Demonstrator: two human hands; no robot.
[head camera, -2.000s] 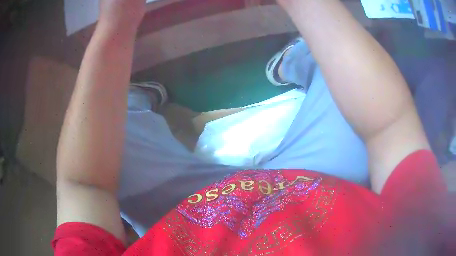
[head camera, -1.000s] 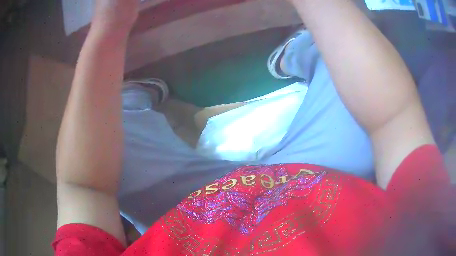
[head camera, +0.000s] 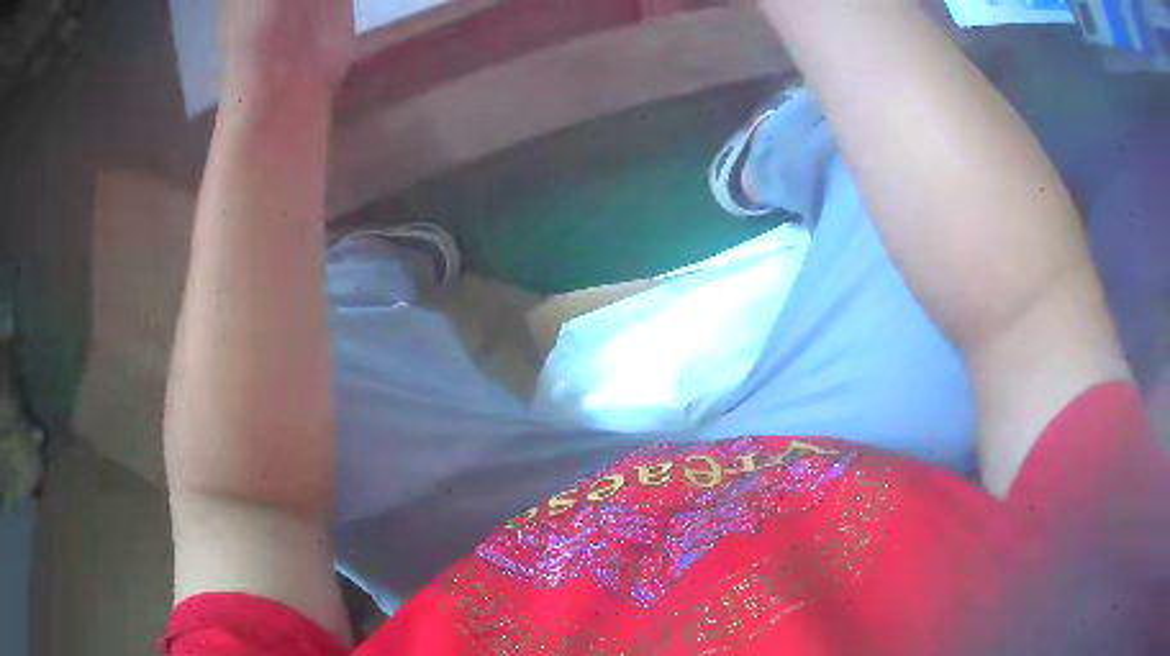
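Observation:
My left forearm runs up the left side of the view, and only the wrist and lower part of my left hand (head camera: 289, 45) show, cut off by the top edge over the work table. Its fingers are out of the picture. My right forearm reaches up on the right, and my right hand is beyond the top edge. Anything held is hidden. A white board (head camera: 196, 58) shows beside my left wrist on the reddish-brown table edge (head camera: 552, 103).
A white-and-light-blue printed sheet or box (head camera: 1011, 10) and a blue-and-white carton (head camera: 1127, 28) lie at the top right. A white bag or sheet (head camera: 667, 340) lies between my feet on the green floor (head camera: 577, 224). Brown cardboard (head camera: 128, 308) lies at the left.
The view has shifted slightly, so the legs and white bag sit a little further right and lower. More of my left wrist and hand shows at the top edge.

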